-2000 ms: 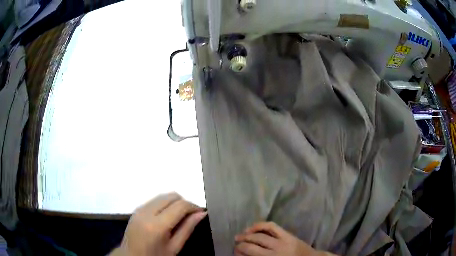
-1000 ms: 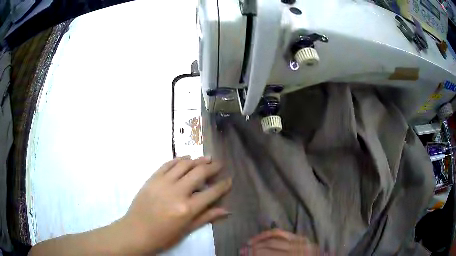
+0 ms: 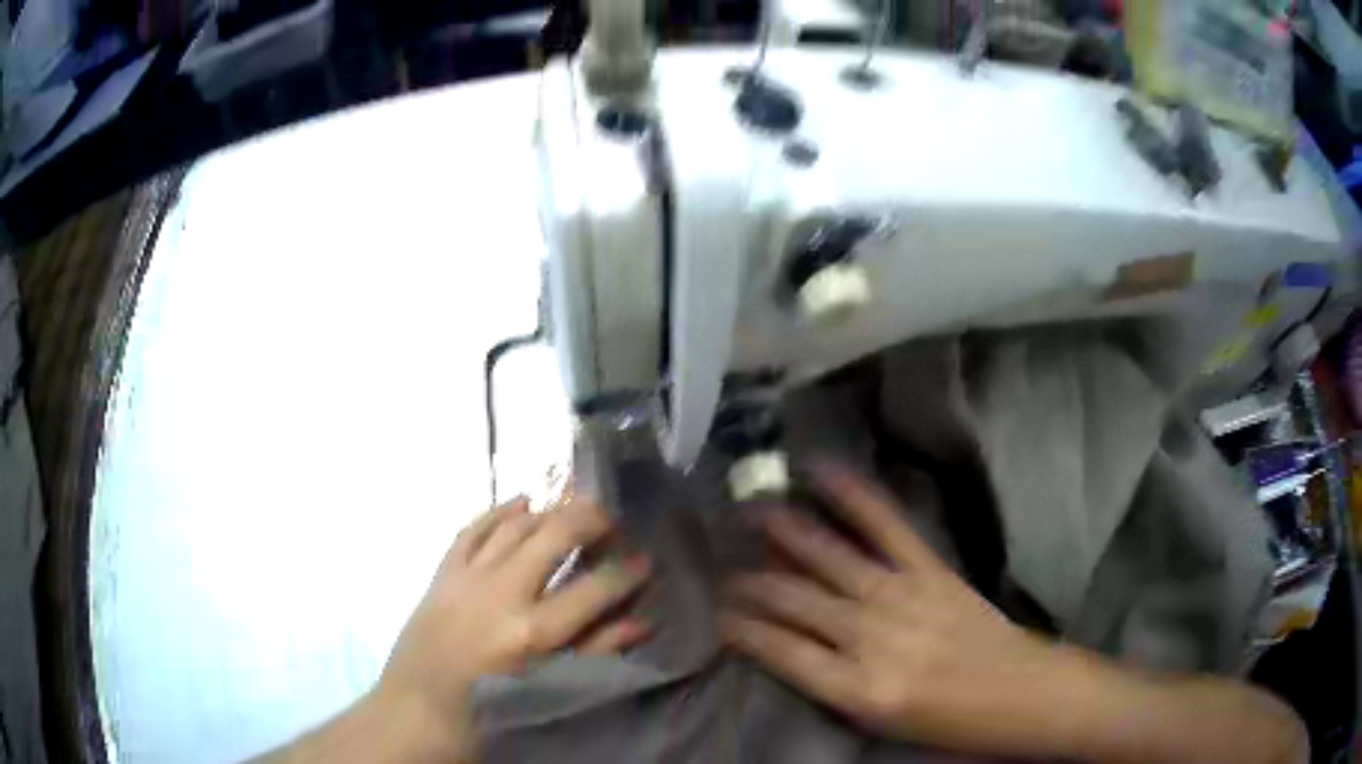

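Observation:
The grey-brown garment (image 3: 1068,448) lies under the sewing machine arm (image 3: 956,164) and bunches to the right. Its left edge passes below the machine head near the presser foot, which is blurred. My left hand (image 3: 523,605) is at the garment's left edge, just in front of the foot, with its fingertips on the cloth, fingers bent. My right hand (image 3: 881,634) lies on the garment right of the foot with fingers spread and blurred. Some cloth lies below my left hand, near the bottom edge of the picture.
The white table (image 3: 314,373) extends left of the machine, with a brown strip along its left side. Cream tension knobs (image 3: 759,476) hang close above my right hand. A tray of small tools (image 3: 1288,478) is at the right. Dark background with papers lies at the upper left.
The view has tilted up, showing more of the machine. My right hand has moved forward from the bottom edge to beside the foot. Cloth now shows below my left hand.

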